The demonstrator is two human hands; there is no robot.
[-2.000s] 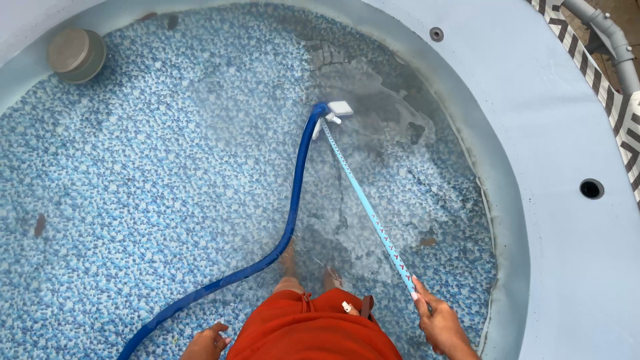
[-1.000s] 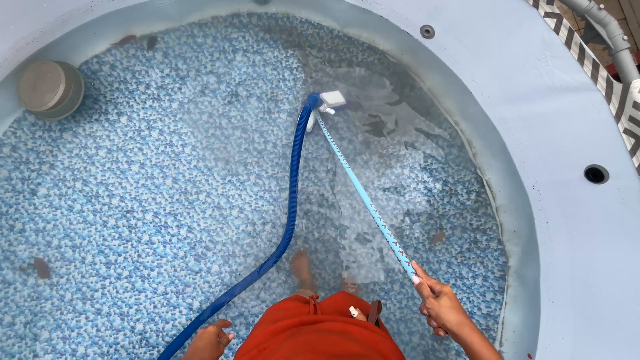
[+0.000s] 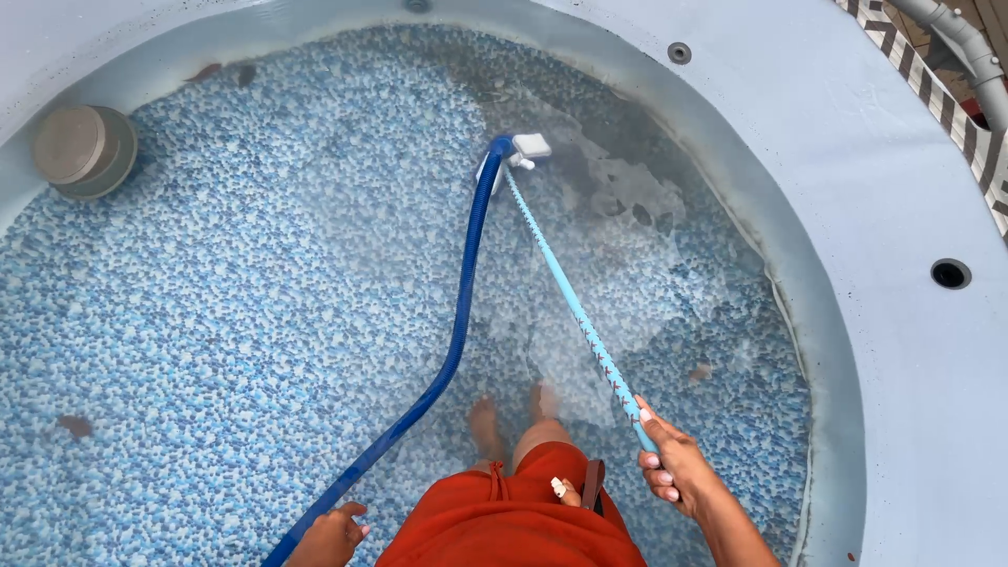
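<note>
My right hand is closed around the lower end of a light blue patterned pole. The pole slants up and left through the water to a white pool vacuum head, partly blurred by the water. A ribbed blue hose joins the head at a blue elbow and curves down to the lower left. Beside the hose's near end is my left hand, fingers loosely bent and nothing seen in it; whether it touches the hose is unclear.
I stand in a round pool with a pebble-patterned floor. A grey round container lies at the upper left. Brown leaves are on the floor. The pale rim has a dark round opening; grey pipes run outside.
The near part of the hose has shifted right, closer to my left hand. My right hand still holds the pole. My legs have moved in the water.
</note>
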